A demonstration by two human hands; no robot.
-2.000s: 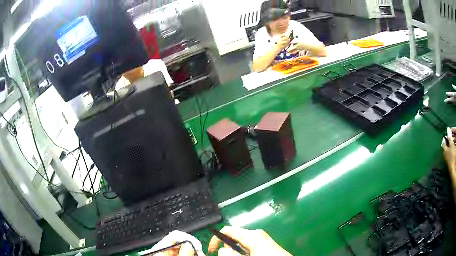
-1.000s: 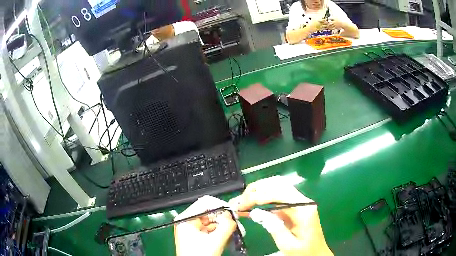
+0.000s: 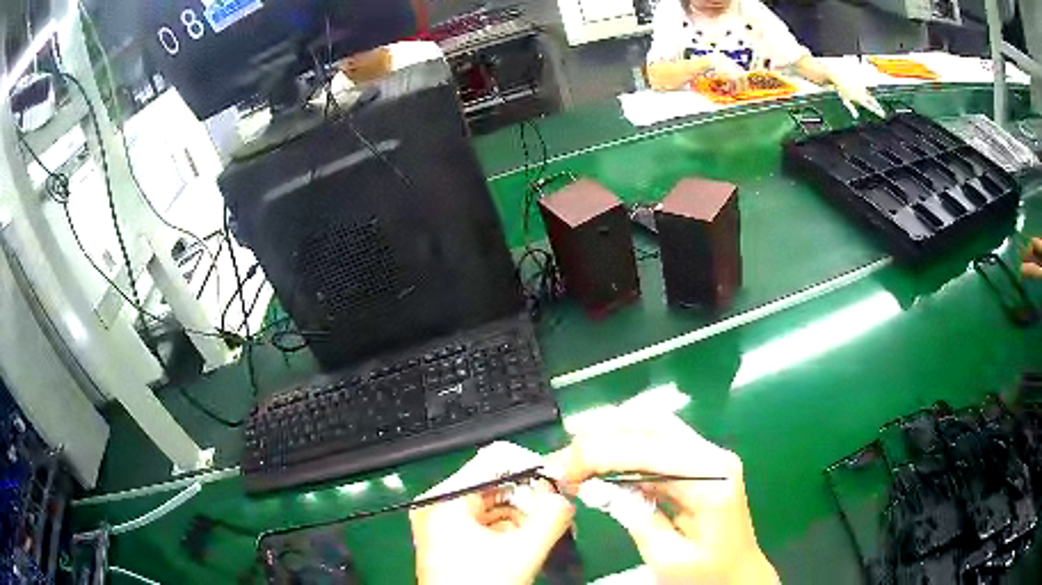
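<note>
A thin black phone middle frame (image 3: pixel 389 510) lies across the bottom of the view, its solid end at the lower left and its near part cut off by the edge. My left hand (image 3: pixel 491 520) holds it near its upper right corner. My right hand (image 3: pixel 663 491) holds a slim dark stick-like tool (image 3: pixel 674 477) like a pen, its rear end pointing right. The fingertips of both hands meet at the frame's corner. The tool's tip is hidden by the fingers. White covers show on some fingertips.
A keyboard (image 3: pixel 400 402) and computer tower (image 3: pixel 366 229) stand beyond my hands at left, two reddish-brown speakers (image 3: pixel 702 246) mid-bench. A pile of black frames (image 3: pixel 948 491) lies right, a black parts tray (image 3: pixel 903 183) far right. A person (image 3: pixel 726 46) sits opposite. Another hand shows at the right edge.
Since two seconds ago, my hands have come further into view and together at the frame's corner. The person opposite now reaches one hand toward the black tray.
</note>
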